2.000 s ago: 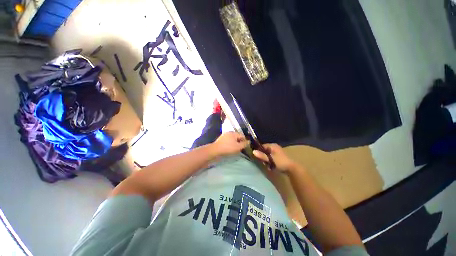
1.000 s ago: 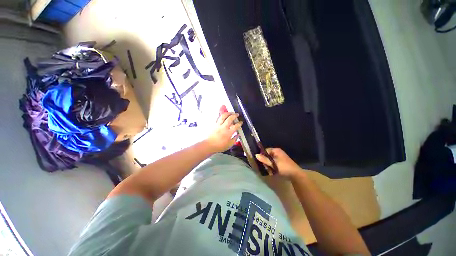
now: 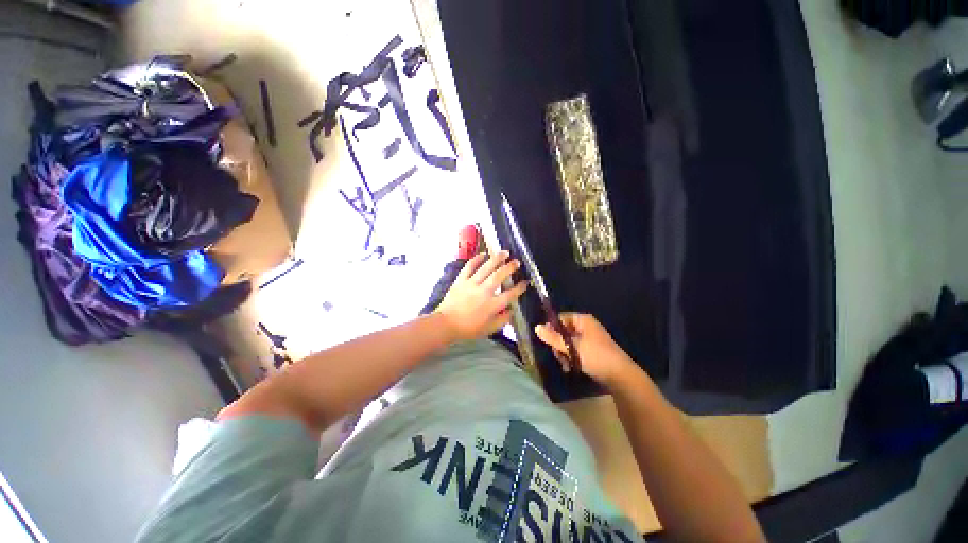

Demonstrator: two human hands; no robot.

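Note:
A large black garment panel (image 3: 732, 212) lies on the table, its left edge along the table's edge. A mottled gold-brown cloth weight (image 3: 582, 180) rests on it. My right hand (image 3: 582, 345) is closed around the dark reddish handles of the shears (image 3: 524, 246), whose silver blades point up and away along the panel's left edge. My left hand (image 3: 483, 297) lies with fingers spread at the panel's edge, left of the blades. Whether it pinches the cloth is unclear. A tan paper pattern (image 3: 711, 451) shows beyond the panel's near end.
Black trimmings (image 3: 393, 106) lie on the floor to the left. A heap of blue, purple and black cloth (image 3: 138, 212) is at far left. Dark bundled cloth (image 3: 902, 392) is at right. A grey metal device (image 3: 943, 95) stands at upper right. A red item (image 3: 468, 242) shows below the table edge.
The panel and weight have shifted lower and rightward in view. My left hand has moved from near the shears' handles up to the panel's edge and opened its fingers.

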